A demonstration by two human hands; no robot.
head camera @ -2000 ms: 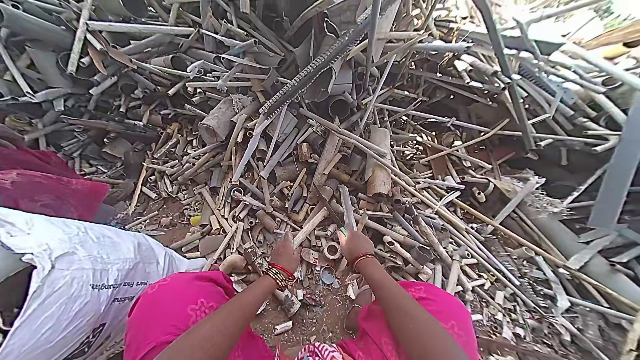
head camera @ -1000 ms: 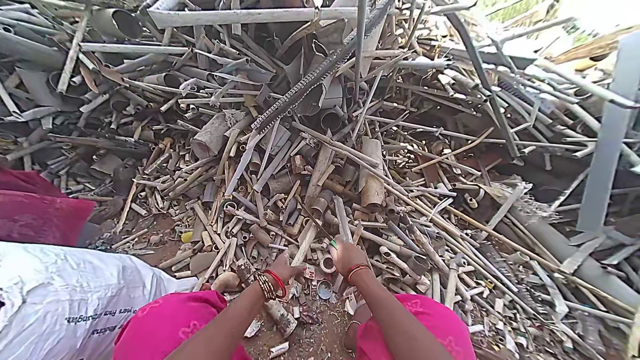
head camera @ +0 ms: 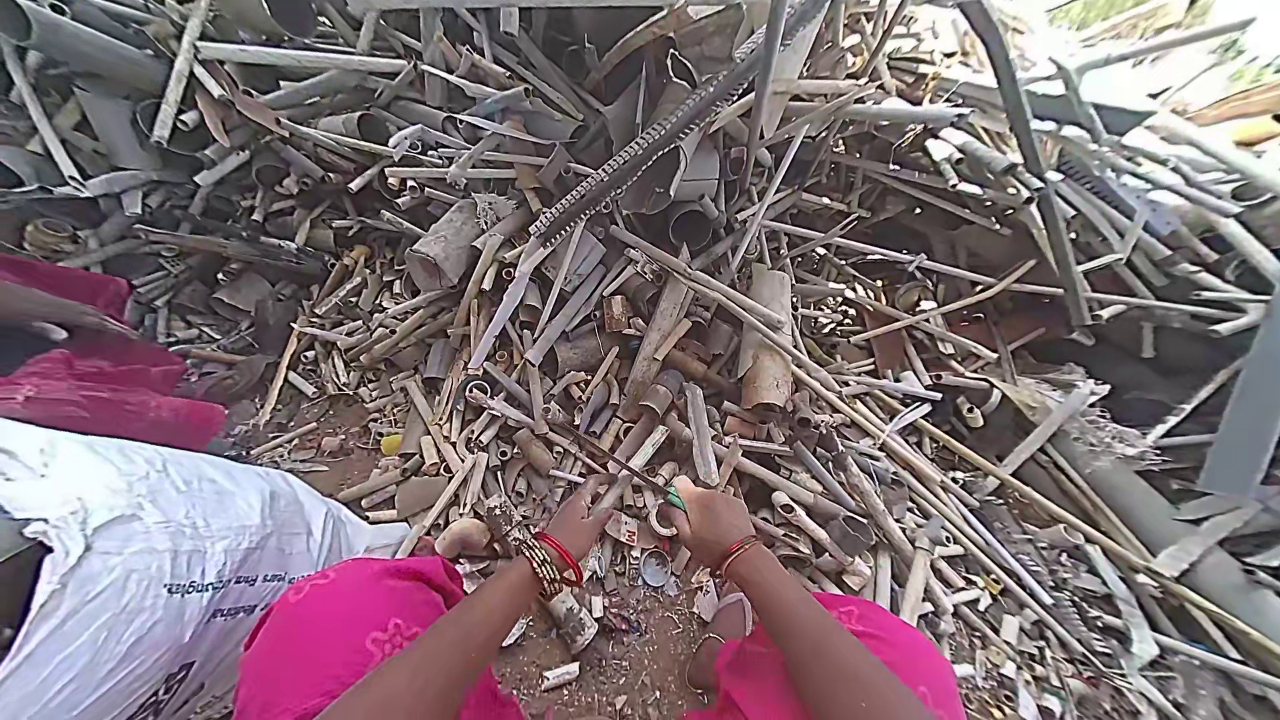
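My left hand (head camera: 580, 518), with bangles at the wrist, is closed around the lower end of a short, pale piece of pipe (head camera: 640, 460) that points up and to the right. Close beside it on the right, my right hand (head camera: 712, 520) grips the green handle (head camera: 676, 494) of a thin, dark-bladed tool. Its blade (head camera: 622, 464) slants up and left across the pipe piece; its exact kind cannot be told. Cut and broken plastic pipe pieces lie around both hands. A round, cup-like piece (head camera: 655, 568) rests on the dirt just below them.
A high heap of pipes and scrap (head camera: 620, 190) rises in front. At the left are a white woven sack (head camera: 180, 540) bearing print and another person's dark pink clothing (head camera: 100, 390). Long thin pipes (head camera: 960, 450) slant across the right side. My knees flank littered ground (head camera: 620, 660).
The dark blade now shows across the pale pipe piece; earlier, only green was plain at my right hand. Both hands have stayed close together, low in the view.
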